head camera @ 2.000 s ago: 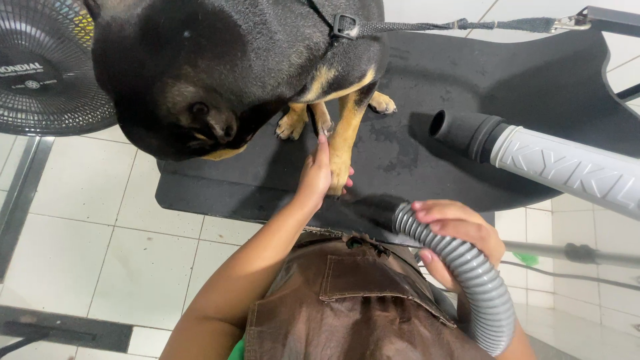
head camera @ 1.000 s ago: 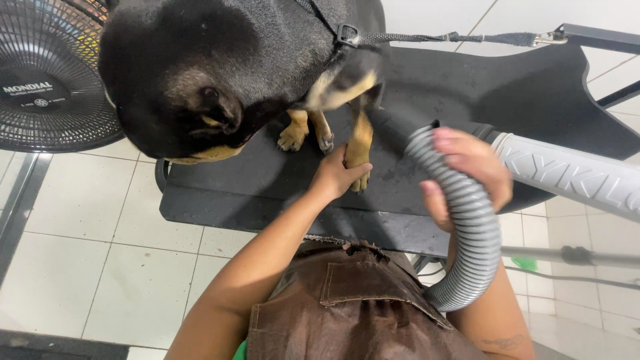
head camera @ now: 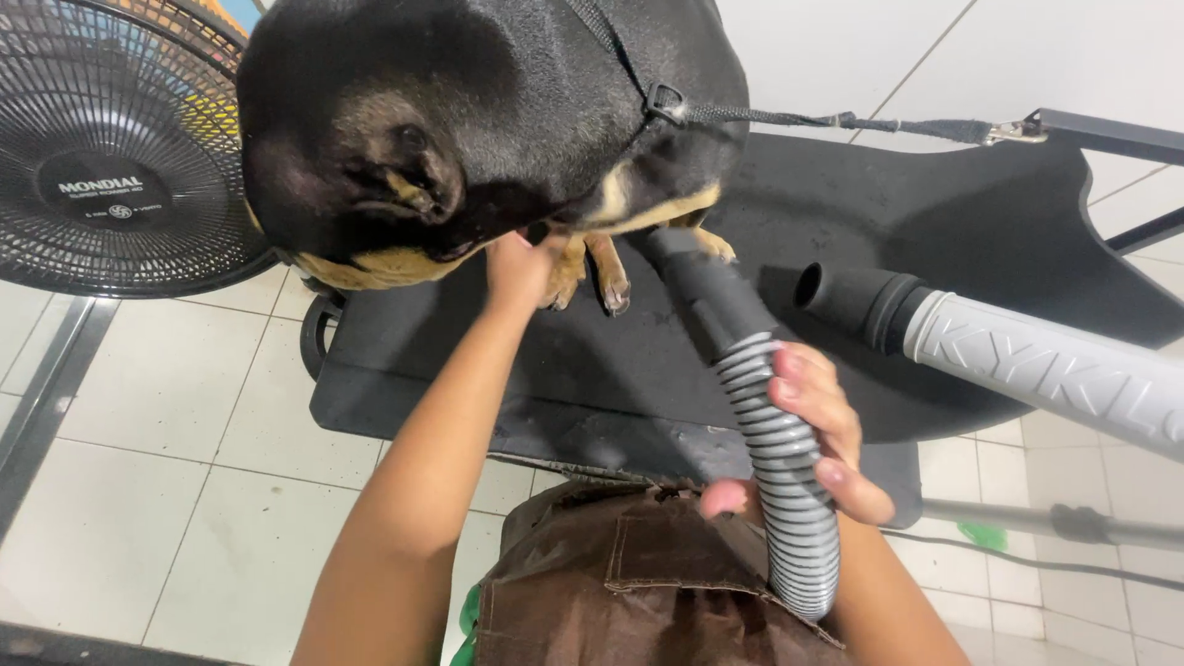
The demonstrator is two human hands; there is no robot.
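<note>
A black and tan dog sits on a black grooming table, wearing a black strap with a buckle. My left hand reaches under the dog's chest beside its front paws; its fingertips are hidden, so its hold cannot be told. My right hand is closed around a grey corrugated hose, the thumb on the near side. The hose's black nozzle points at the dog's underside, close to a rear paw.
A white tube with a black elbow end juts over the table from the right. A black fan stands at the left. The strap is clipped to a dark metal arm at upper right. A brown apron covers my front.
My left hand has left the tan foreleg it was touching and moved up under the dog's chest. The hose nozzle, near that foreleg one second ago, now points under the belly.
</note>
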